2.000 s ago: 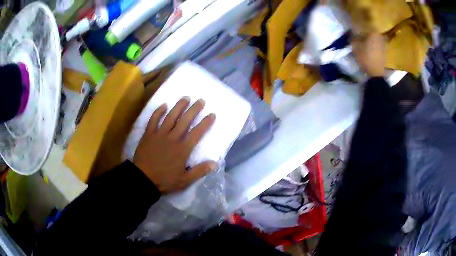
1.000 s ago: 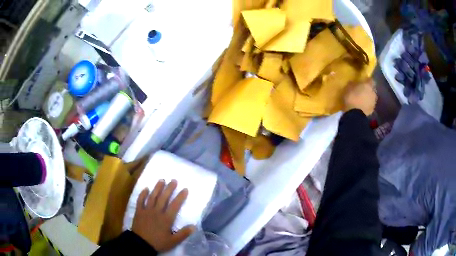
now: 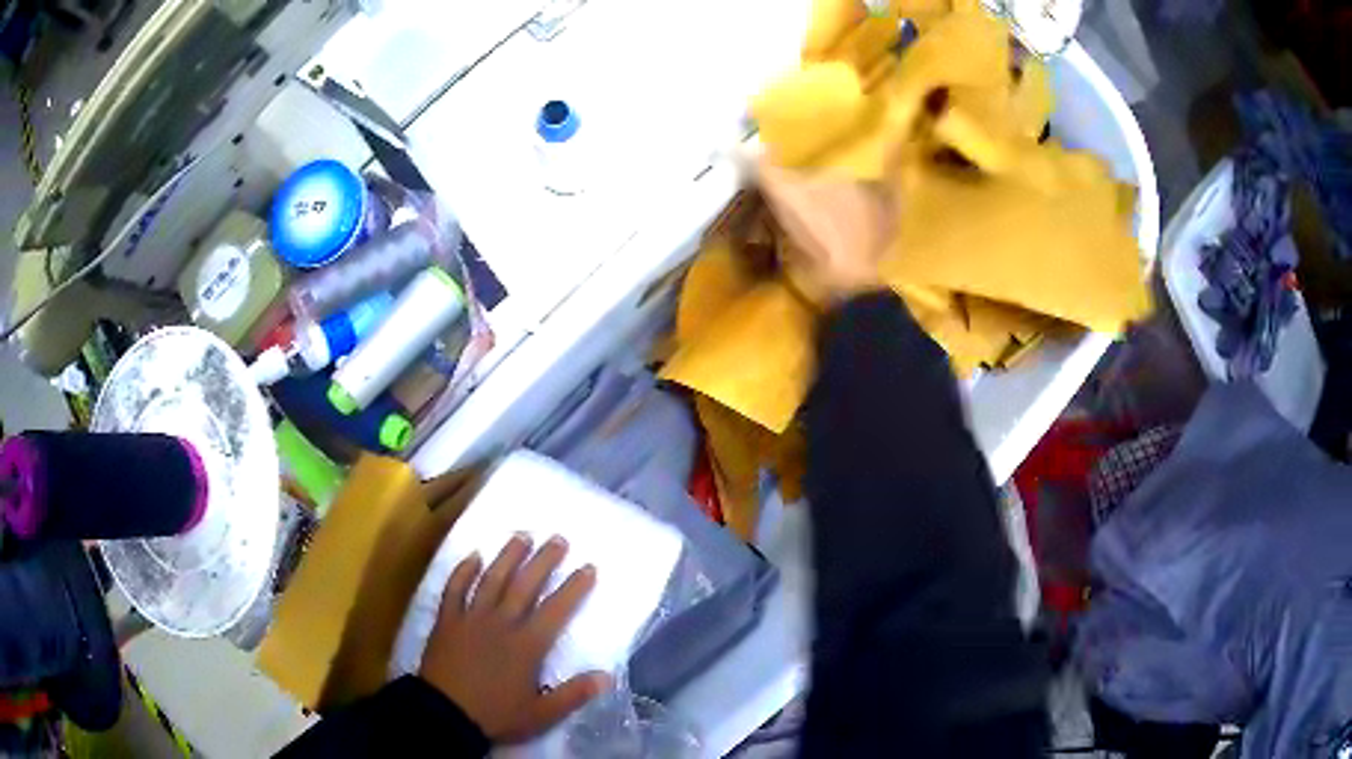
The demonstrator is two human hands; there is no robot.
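Observation:
Mustard fabric offcuts (image 3: 993, 223) lie heaped in the white trough (image 3: 1023, 408) at upper right. My right hand (image 3: 838, 223) is blurred among the left part of the heap; its fingers are hard to make out, so its grip cannot be told. My left hand (image 3: 512, 638) rests spread, palm down, on a white wrapped pack (image 3: 578, 534) at lower centre. Crinkled clear plastic (image 3: 638, 727) shows beside that hand. Grey cloth (image 3: 727, 593) lies under and beside the pack in the trough.
A white machine table (image 3: 593, 193) is at top. Thread spools (image 3: 398, 338), a blue-lidded tub (image 3: 319, 212) and a large white reel (image 3: 193, 482) stand left. A mustard folded piece (image 3: 349, 578) is beside the pack. Grey cloth (image 3: 1231, 549) and a tray of dark pieces (image 3: 1246, 282) are right.
My right hand has moved left across the mustard heap, and the pieces there are shifted and lifted. My left hand stays on the white pack. The view has swung upward since the earliest frame.

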